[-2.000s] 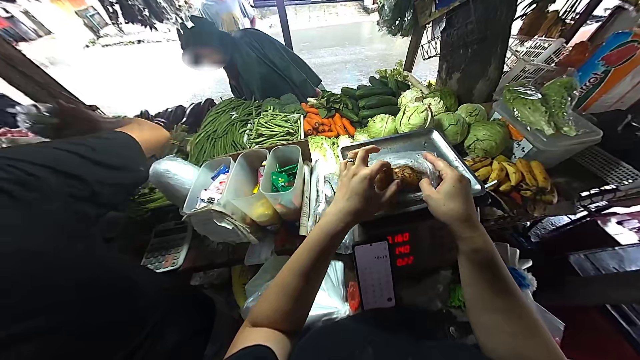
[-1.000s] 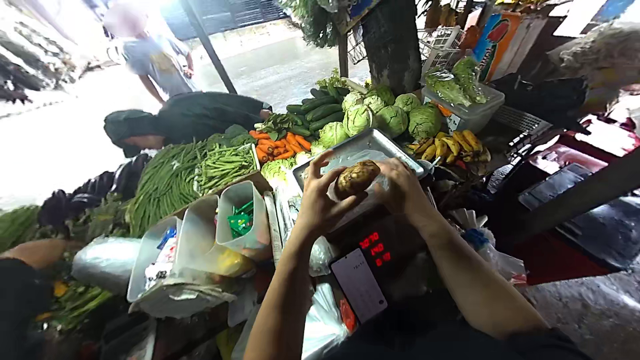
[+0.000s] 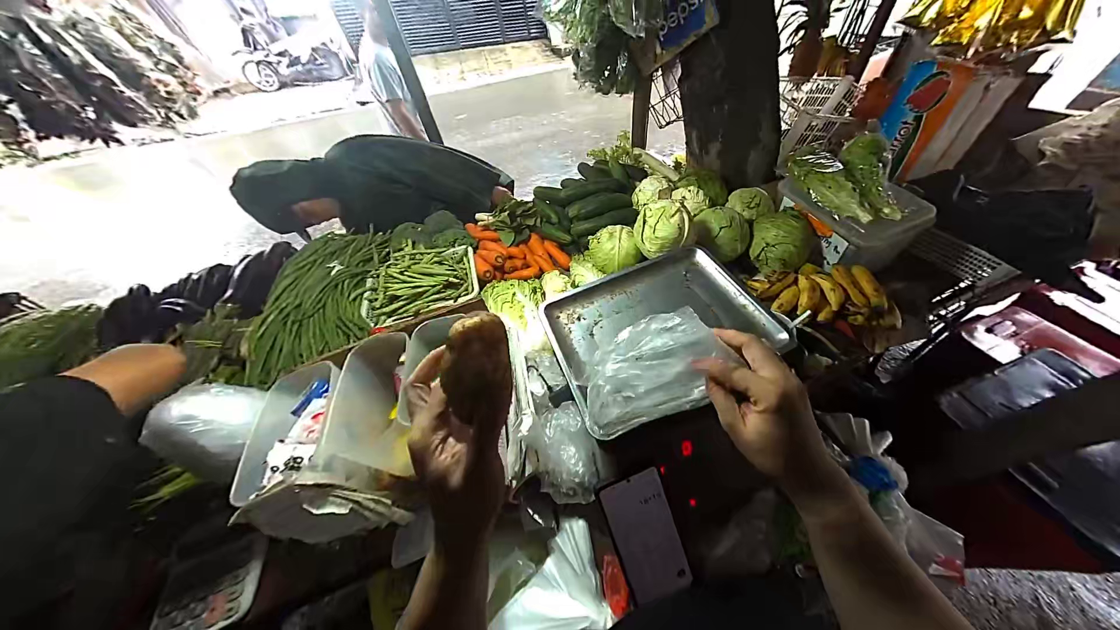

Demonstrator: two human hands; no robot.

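Note:
My left hand (image 3: 451, 451) holds a brown root vegetable (image 3: 477, 367) upright over the clear plastic bins. At the edge of a clear plastic bag (image 3: 652, 363) is my right hand (image 3: 761, 402), its thumb and fingertips close together; whether they pinch the plastic is hard to tell. The bag lies flat in a metal tray (image 3: 573, 376) on a weighing scale with a red lit display (image 3: 687, 448). Below the tray, between my forearms, a smartphone (image 3: 646, 535) lies face up.
Cabbages (image 3: 665, 227), carrots (image 3: 516, 254), long beans (image 3: 319, 293) and bananas (image 3: 831, 293) surround the tray. Plastic bins (image 3: 354, 411) stand at left, near another person's arm (image 3: 131, 372). Beyond the vegetables a person in dark clothing (image 3: 402, 179) bends over.
The root vegetable was in both hands above the tray; now only my left hand has it, further left. My right hand has let it go and moved down to the bag.

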